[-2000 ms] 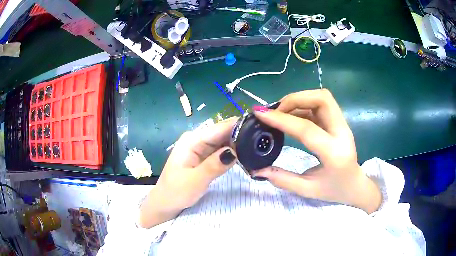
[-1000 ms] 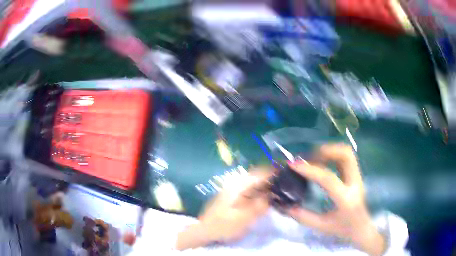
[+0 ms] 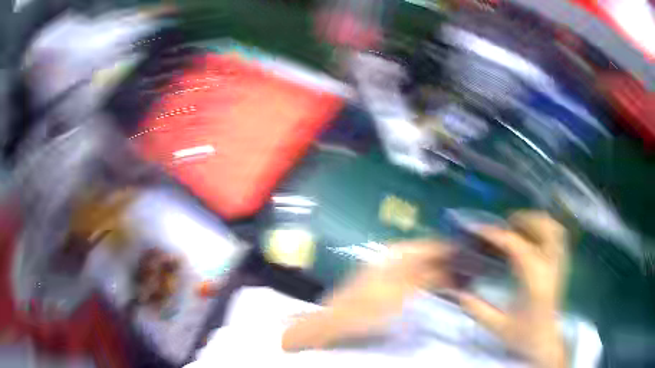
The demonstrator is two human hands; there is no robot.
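Note:
The view is strongly blurred. A dark round watch case (image 3: 470,264) is held between my two hands at the lower right of centre. My left hand (image 3: 377,291) holds its left side. My right hand (image 3: 528,277) grips it from the right, thumb below and fingers above. The face of the case and any inner parts cannot be made out.
A red blister tray (image 3: 240,136) lies on the green bench mat (image 3: 345,188) at left of centre. The white press base (image 3: 179,230) with a yellow cylinder (image 3: 108,215) is at lower left. A white power strip (image 3: 402,140) lies beyond the tray.
The view has swung to the left, so the red tray and press sit further right in the picture and look tilted. Both hands still hold the dark round case.

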